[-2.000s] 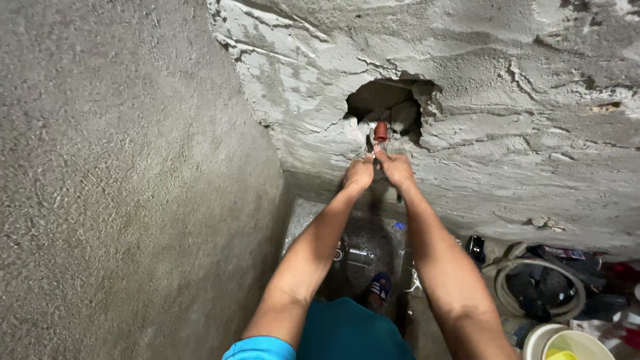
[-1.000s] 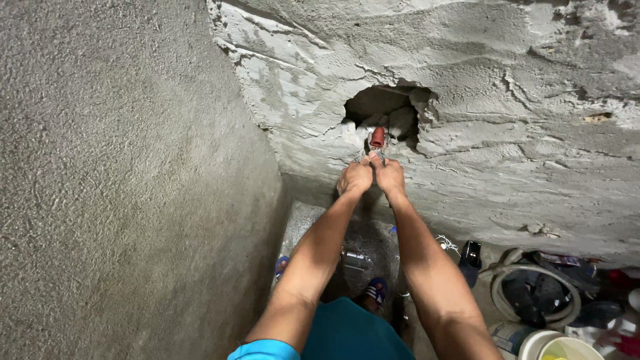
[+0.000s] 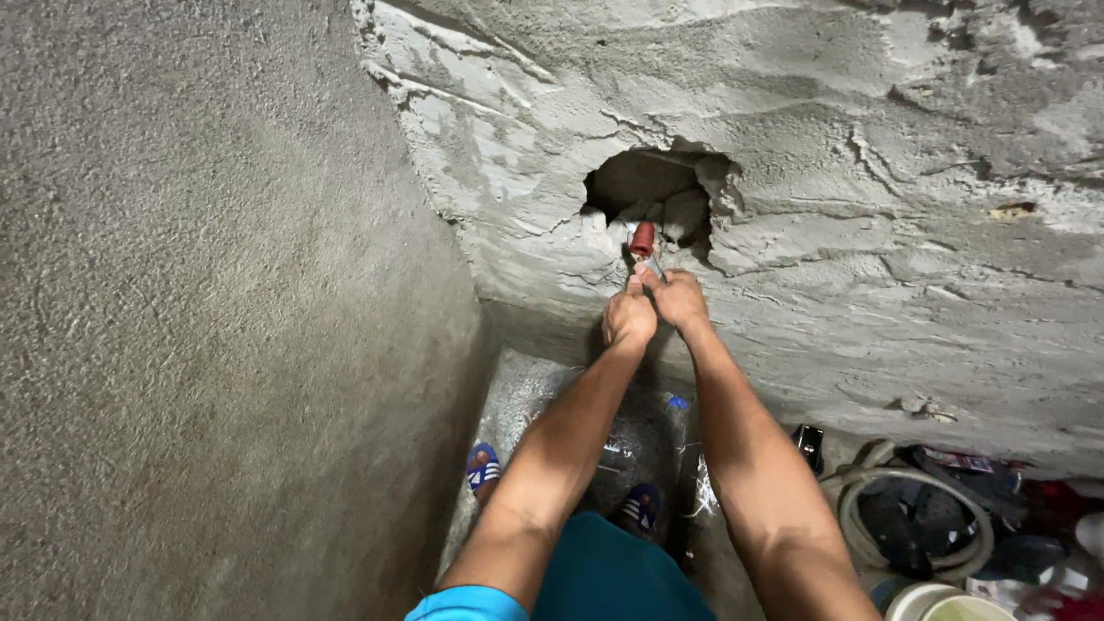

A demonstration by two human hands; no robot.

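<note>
A ragged hole (image 3: 647, 177) is broken into the rough cement wall, and a short red plastic pipe fitting (image 3: 642, 239) points out of its lower edge. Just below the fitting, my left hand (image 3: 630, 317) and my right hand (image 3: 679, 297) meet, thumbs and fingertips close together. A small greyish-white piece (image 3: 653, 267) shows between the fingertips, pinched by my right hand; its kind is unclear. My left fingertips touch or nearly touch it, and their grip is partly hidden by the hand itself.
Another rough wall (image 3: 241, 302) rises close on the left. On the floor at lower right lie a coiled hose (image 3: 979, 535), a white bucket (image 3: 914, 599) and mixed dark items. A black object (image 3: 809, 444) stands by the wall's foot. My sandalled feet are on wet floor.
Both hands stay just below the red fitting. The fingers have shifted a little, and the greyish-white piece shows more plainly between them now.
</note>
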